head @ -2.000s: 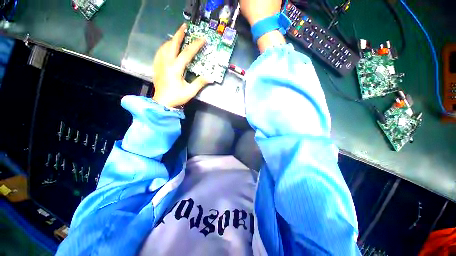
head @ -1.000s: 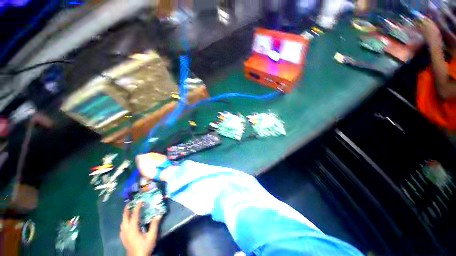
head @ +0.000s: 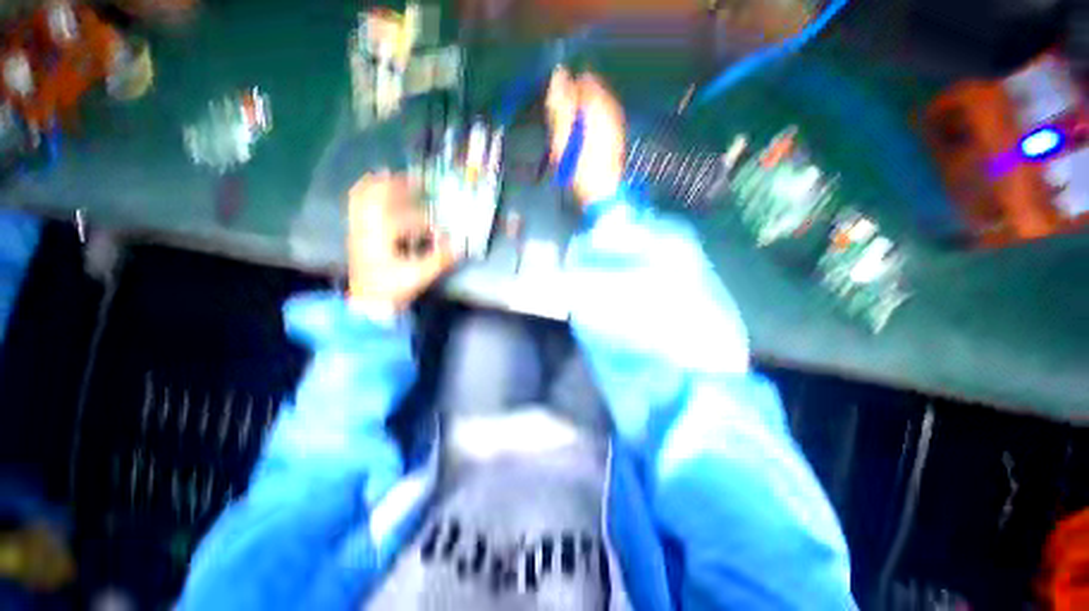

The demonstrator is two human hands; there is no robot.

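The frame is strongly blurred. A green and white main board (head: 463, 197) lies at the bench's front edge in front of me. My left hand (head: 394, 239) is at its left side, fingers bent; whether it grips the board is unclear. My right hand (head: 588, 134) is raised to the right of the board, apart from it, and holds a slim blue pen. The leads behind the board are too blurred to tell apart.
A remote control (head: 671, 170) lies right of my right hand. Two more boards (head: 779, 191) (head: 866, 265) lie further right, one board (head: 227, 129) at left. An orange box (head: 985, 155) with a blue-violet light stands at far right. Pale connector leads (head: 388, 60) lie behind. A dark rack (head: 191, 418) is below the edge.
The view has swung back down from the right side of the bench. My right hand has come away from the board's rear, and the blue pen now shows in it.
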